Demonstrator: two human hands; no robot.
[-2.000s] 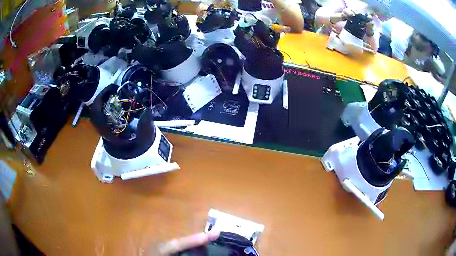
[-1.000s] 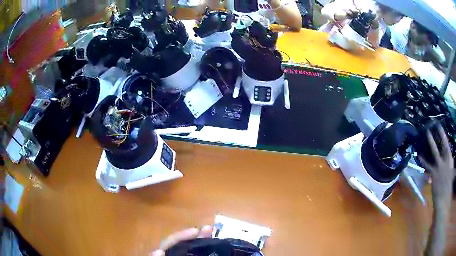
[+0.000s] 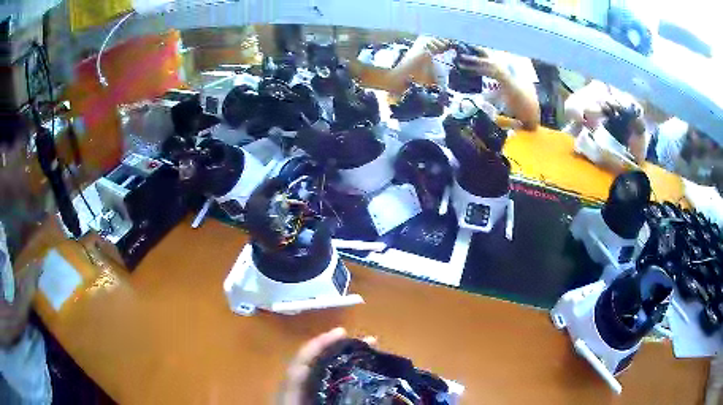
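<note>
A part-assembled camera unit is at the bottom edge, cut off by the frame. Its open black shell shows circuit parts and thin wires, with a bit of white at its right. My left hand holds it from the left; only blurred fingers show. My right hand is not in view. A camera unit with an open, wired black head stands on its white base behind the held unit. Another white-based unit leans on the tabletop at the right.
Many camera units crowd the back left. A long black box is at the left. Small black parts lie in rows at the far right. People work across the bench, and another person is at the left edge. A shelf hangs overhead.
The view has tilted up and turned left. My right hand, seen by the black parts at the right, is out of view. The held unit now shows its open, wired side.
</note>
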